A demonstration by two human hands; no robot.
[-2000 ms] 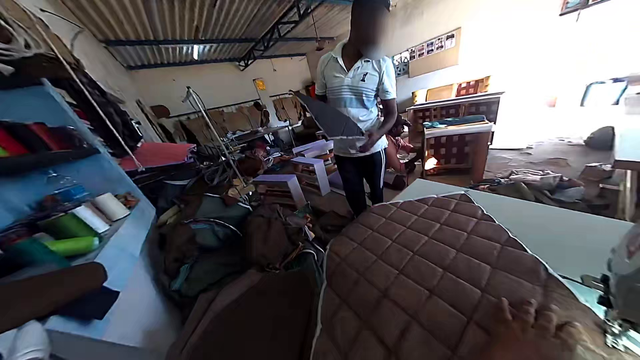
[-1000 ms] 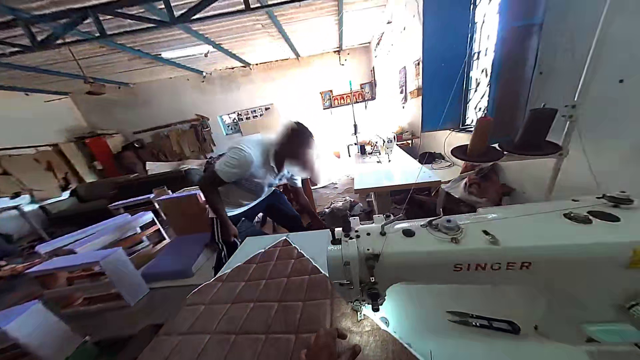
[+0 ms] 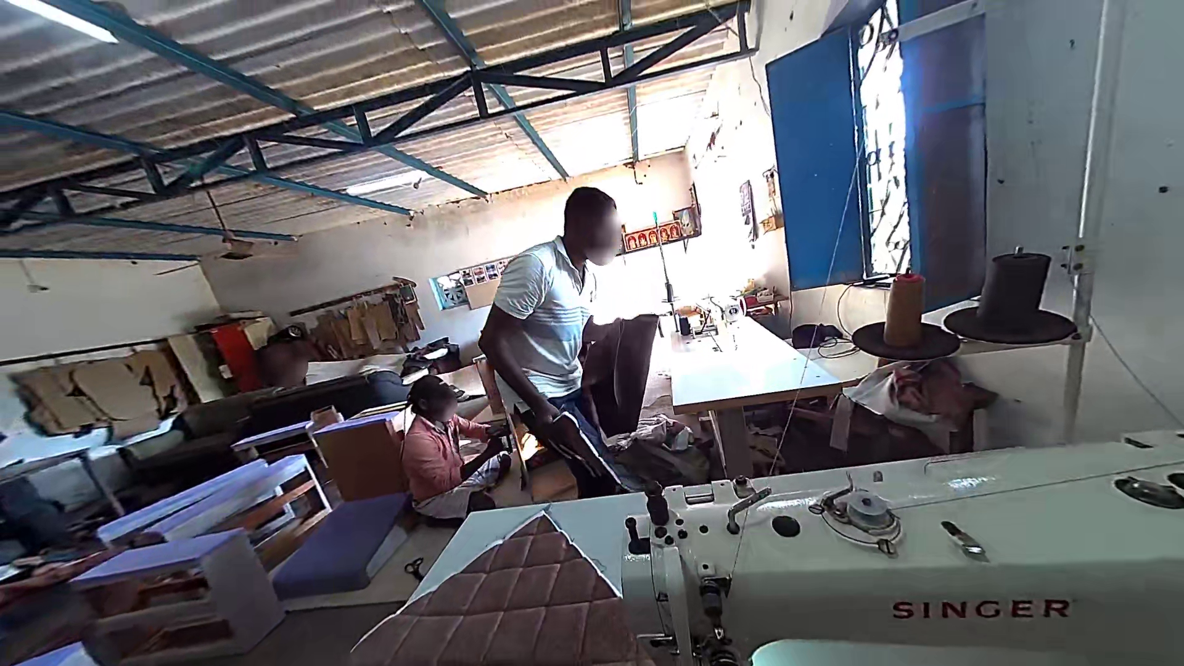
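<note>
Neither my left hand nor my right hand shows in the head view. Brown quilted fabric [image 3: 518,601] with a pale edge lies on the white sewing table [image 3: 472,536] at the bottom centre, its pointed corner facing away. To its right stands a white Singer sewing machine [image 3: 888,555], whose needle bar end [image 3: 712,601] is beside the fabric. A bobbin winder [image 3: 860,509] sits on top of the machine. Behind it, a brown thread cone [image 3: 904,314] and a dark thread cone [image 3: 1013,287] stand on round holders.
A person [image 3: 546,324] stands beyond the table, holding dark fabric [image 3: 620,370]. Another person [image 3: 444,453] sits low to the left. White-edged furniture frames [image 3: 185,573] and a purple cushion [image 3: 342,546] are at the left. A second sewing table [image 3: 749,361] stands farther back.
The view has swung right and then up. A hand on the quilted fabric in the earlier frames is out of sight. The standing person, bent over one second ago, is now more upright.
</note>
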